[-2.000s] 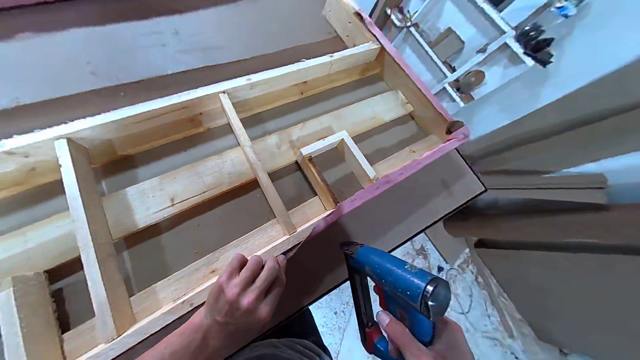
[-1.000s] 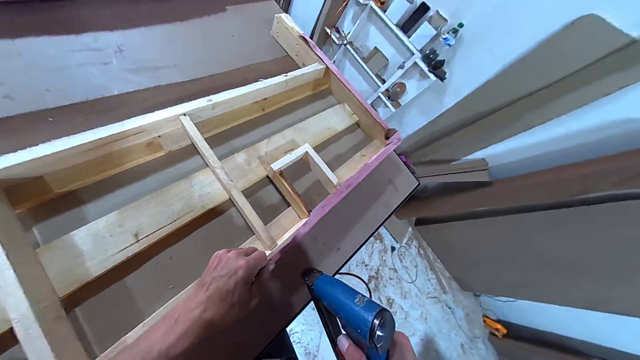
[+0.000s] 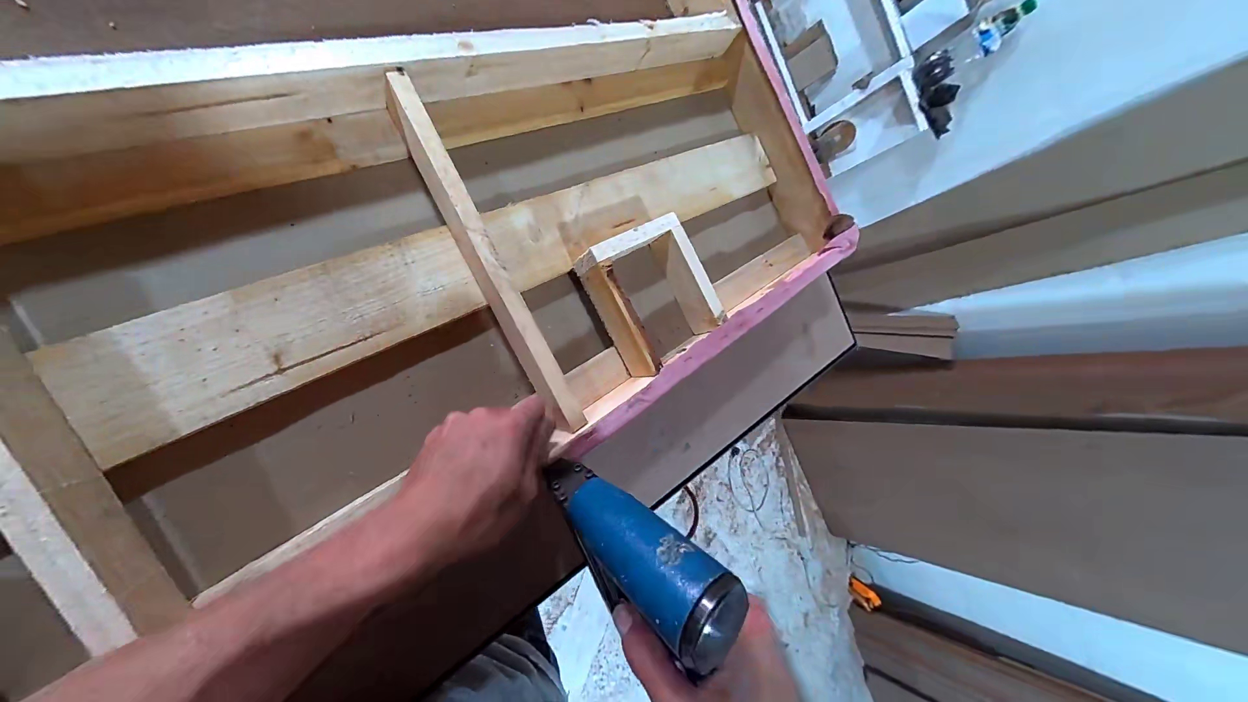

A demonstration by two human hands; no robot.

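A wooden frame (image 3: 244,302) of planks and cross slats lies before me, with a small box of wood strips (image 3: 629,239) at its near edge. Pink fabric (image 3: 702,351) runs along that edge and round the far corner. My left hand (image 3: 483,463) pinches the edge where the pink strip ends, beside the end of a thin cross slat (image 3: 478,244); its fingertips are partly hidden. My right hand (image 3: 721,653) holds a blue pneumatic staple gun (image 3: 643,556), whose nose is at the frame's edge, close to my left fingers. Whether it touches the wood cannot be told.
Brown boards (image 3: 1033,487) lean at the right, with an orange tool (image 3: 864,594) near them. A white shelf unit (image 3: 858,93) holding small items and a bottle (image 3: 990,37) stands at the upper right. Below the frame, the floor (image 3: 751,507) is spattered white, and a hose crosses it.
The staple gun has moved from below the frame's edge up to it, beside my left fingers. My left hand remains at the edge, near the end of the pink strip. The view has shifted.
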